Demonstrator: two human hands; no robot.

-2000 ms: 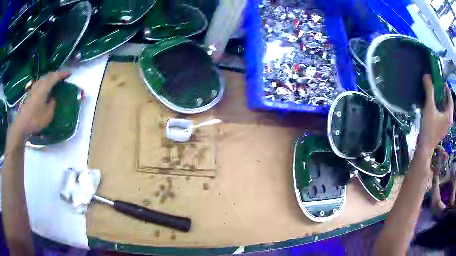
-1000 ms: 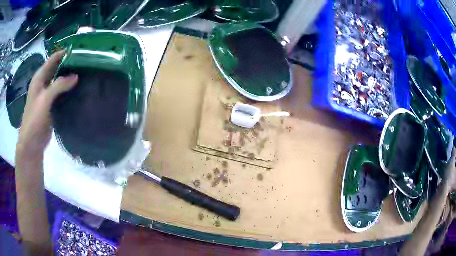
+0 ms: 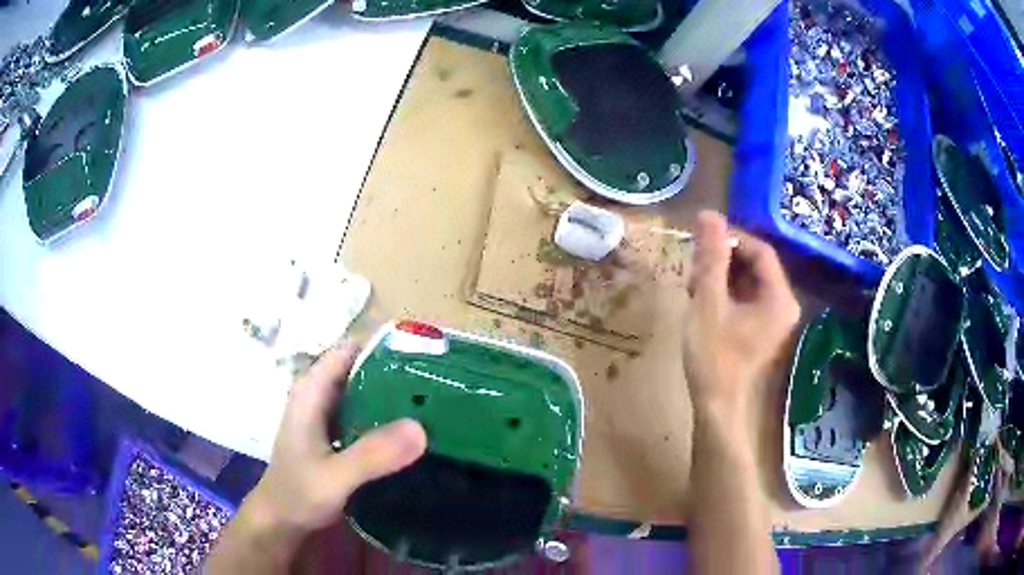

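Observation:
My left hand (image 3: 326, 449) holds a glossy green housing (image 3: 494, 393) by its left side, low in front of me, over the near part of the bench. A red-centred silver indicator (image 3: 420, 332) sits at its upper left edge. Two small dark holes show in the green face. My right hand (image 3: 741, 292) holds a thin pale stick (image 3: 674, 234) between thumb and fingers, right of a small white cup (image 3: 590, 231). The cup stands on a stained cardboard pad (image 3: 528, 242). The white cloth bundle (image 3: 320, 311) lies left of the housing; the hammer's grip is not visible.
A green housing (image 3: 612, 107) lies behind the cup. A blue bin (image 3: 758, 169) of small parts stands upper right, another (image 3: 118, 494) lower left. Housings are piled at right (image 3: 915, 320) and along the far left (image 3: 76, 152). Another person's hand (image 3: 971, 505) shows lower right.
My left hand has brought the housing from the left to the near middle. My right hand has moved in from the far right and taken the stick. The view has shifted leftward.

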